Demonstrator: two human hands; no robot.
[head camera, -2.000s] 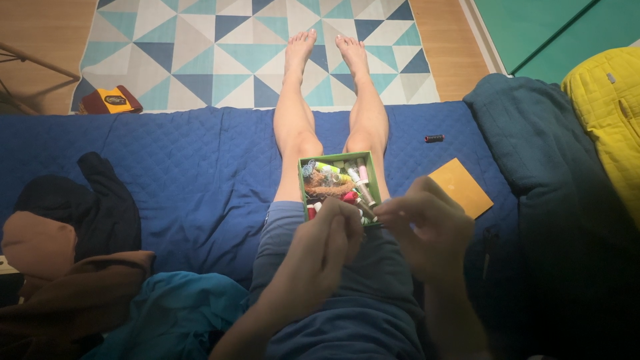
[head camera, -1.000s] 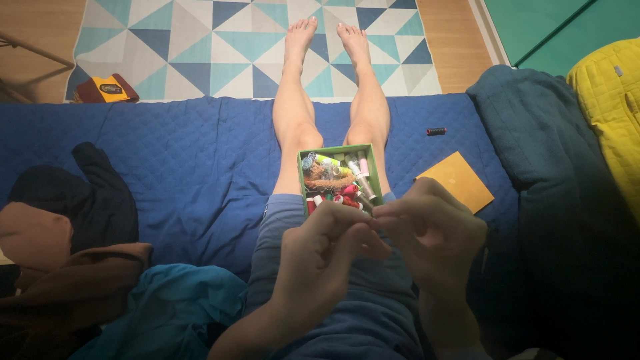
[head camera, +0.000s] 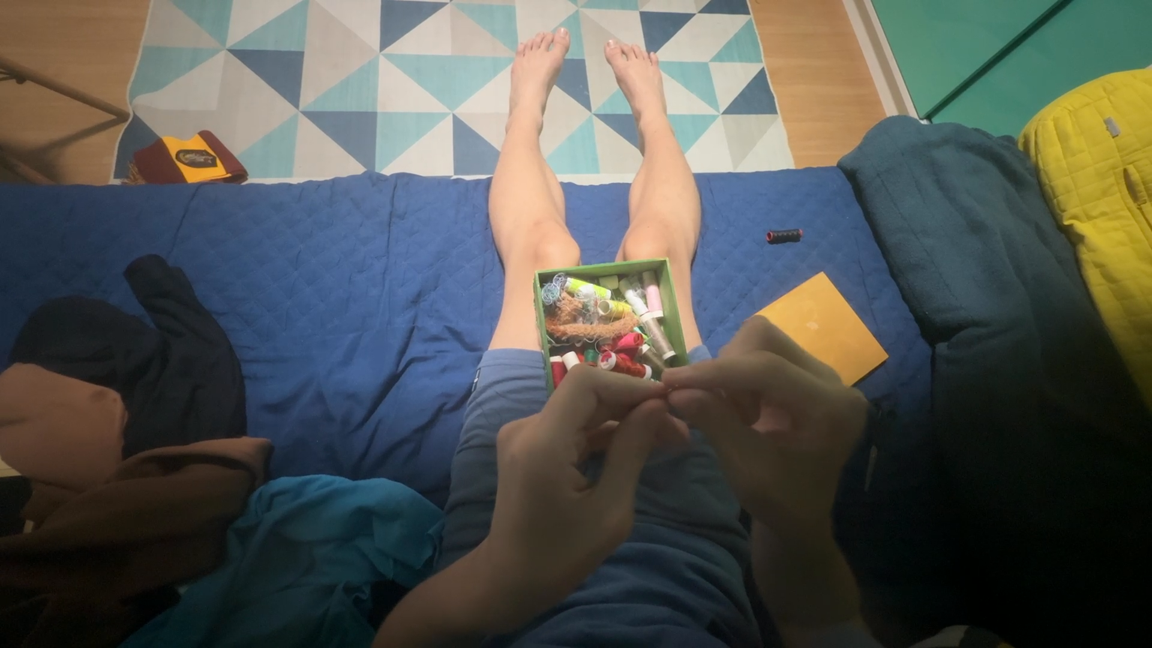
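Note:
My left hand (head camera: 576, 459) and my right hand (head camera: 774, 414) meet above my lap, thumb and index fingertips of each pinched together and touching. Something tiny may be between the fingertips, too small and dim to make out. Just beyond them a green open box (head camera: 603, 268) rests on my thighs. Inside lie several thread spools, among them a red thread spool (head camera: 624, 364), a yellow-green one (head camera: 587, 288) and a pink one (head camera: 652, 292), beside a tangle of orange-brown yarn (head camera: 580, 331). My fingers hide part of the box's near edge.
A dark thread spool (head camera: 784, 236) and a yellow-orange square (head camera: 832, 328) lie on the blue quilted cover (head camera: 360, 270) at right. Dark and brown clothes (head camera: 189, 360) and a teal cloth (head camera: 315, 531) are heaped at left. A dark blue blanket (head camera: 954, 234) and a yellow quilted item (head camera: 1098, 171) lie far right.
My hands were slightly apart two seconds ago; their fingertips have come together over the near edge of the box.

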